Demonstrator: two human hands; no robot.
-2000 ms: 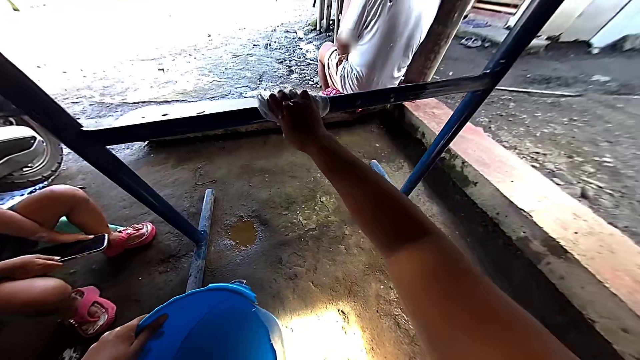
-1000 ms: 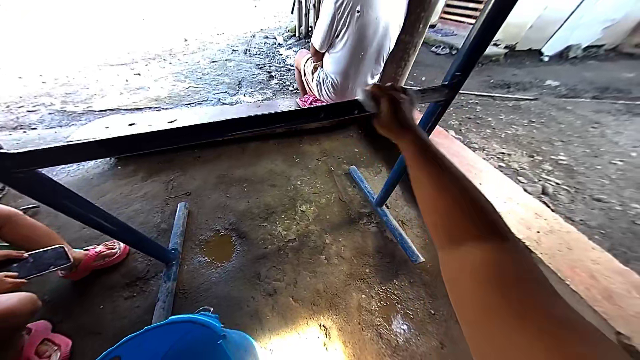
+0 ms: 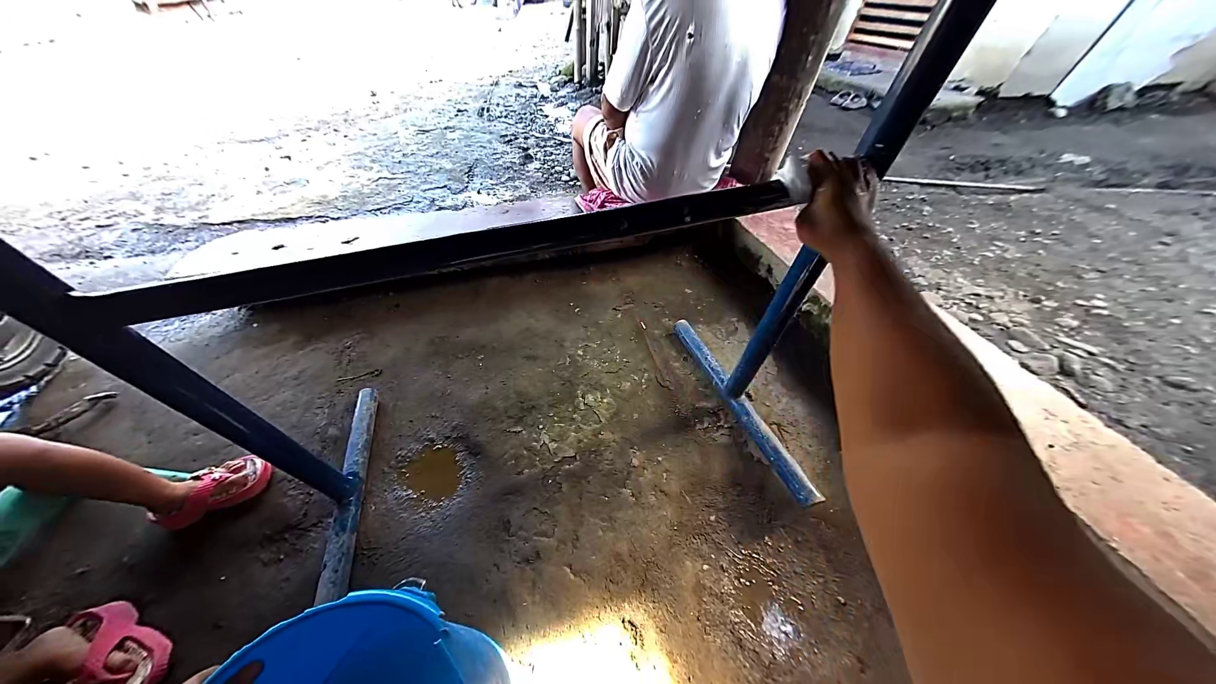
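My right hand [image 3: 838, 198] grips a pale, wet-looking cloth [image 3: 796, 180] wrapped against the dark blue metal crossbar [image 3: 427, 255], close to where the bar meets the right upright [image 3: 774, 318]. Both uprights stand on short blue feet lying on the ground. At the bottom edge is a blue plastic bucket [image 3: 370, 638]; a small part of my left hand [image 3: 228, 674] shows at its left rim, and most of that hand is hidden or out of view.
A person in a white shirt [image 3: 693, 95] sits beyond the crossbar beside a wooden post [image 3: 793, 85]. Another person's feet in pink sandals [image 3: 214, 492] are at the left. A concrete ledge [image 3: 1092, 427] runs along the right, and a small puddle [image 3: 434, 473] lies on the floor.
My right hand has moved right along the crossbar with the cloth, from near its middle to its right end. The phone held by the person at the left has mostly left the view.
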